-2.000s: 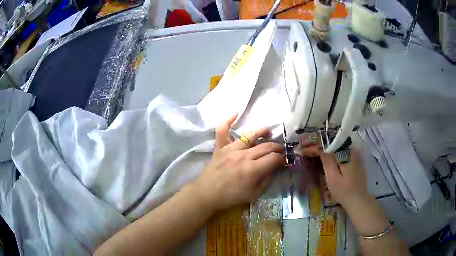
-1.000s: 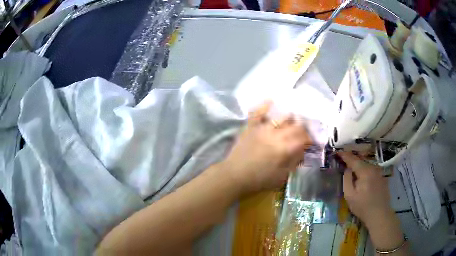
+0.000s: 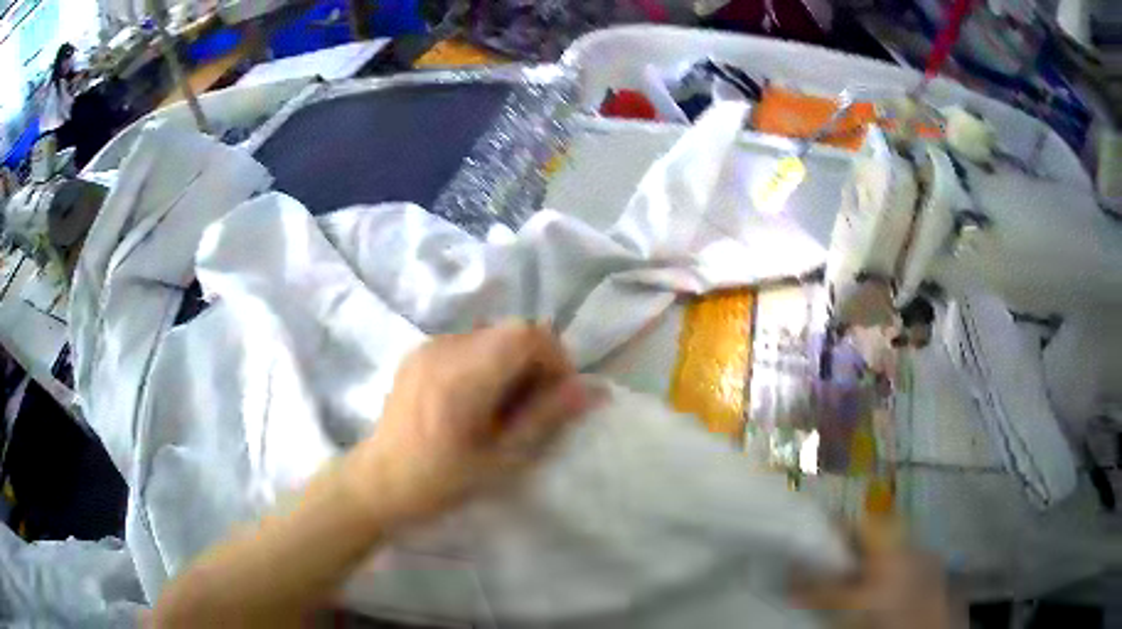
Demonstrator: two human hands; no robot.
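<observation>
A large pale garment piece [image 3: 295, 332] lies heaped at the left and runs across toward the sewing machine head [image 3: 892, 221]. My left hand [image 3: 480, 406] pinches the pale cloth near the middle of the picture. A blurred stretch of the cloth hangs between my hands in front of the bed. My right hand [image 3: 880, 578] is blurred at the lower right, at the other end of this cloth; its fingertips seem to grip the edge. Some pale cloth still lies beside the needle area, where the foot is too blurred to make out.
A folded stack of cut strips [image 3: 1009, 393] lies right of the machine head. The lit lamp [image 3: 780, 182] stands left of the head. Yellow guide tape [image 3: 716, 356] is on the bed. A plastic-wrapped dark board [image 3: 381, 141] lies behind the heap. A white tray [image 3: 664, 47] is at the back.
Both hands have left the needle area and come toward me, the left one also leftward. Cloth is now spread between them. The view has shifted, showing more of the background.
</observation>
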